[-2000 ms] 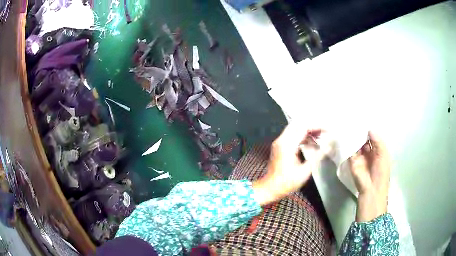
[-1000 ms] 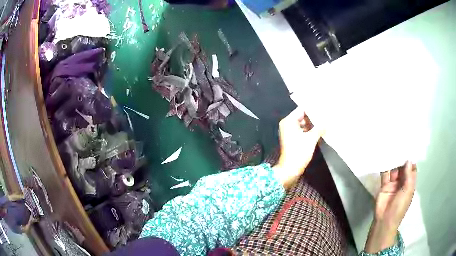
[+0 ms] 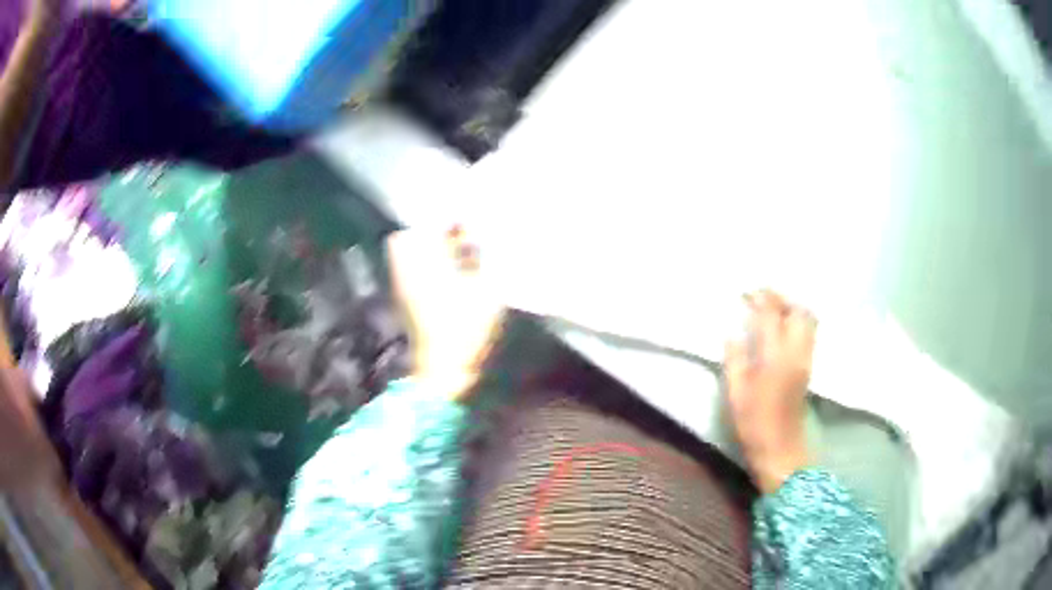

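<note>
A large white fabric piece [image 3: 692, 219] lies over the pale table, overexposed, so its outline and layers are hard to tell. Its near edge shows as a dark curved line between my hands. My left hand [image 3: 448, 294] is at the table's left edge with its fingers at the fabric's left corner; blur hides whether they grip it. My right hand [image 3: 769, 375] lies palm down on the fabric's near edge, fingers slightly bent; its grip cannot be told.
The dark conveyor belt [image 3: 456, 75] and blue machine cover [image 3: 277, 58] are at the upper left. Grey offcuts [image 3: 317, 317] lie on the green floor at left, beside a purple fabric heap [image 3: 127, 403]. A brown table edge [image 3: 58, 507] is at the far left. White cloth [image 3: 957, 461] extends at right.
The view has turned, so the machine now stands further left. My right hand has turned from palm up to palm down on the fabric. The fabric now spreads wider across the table.
</note>
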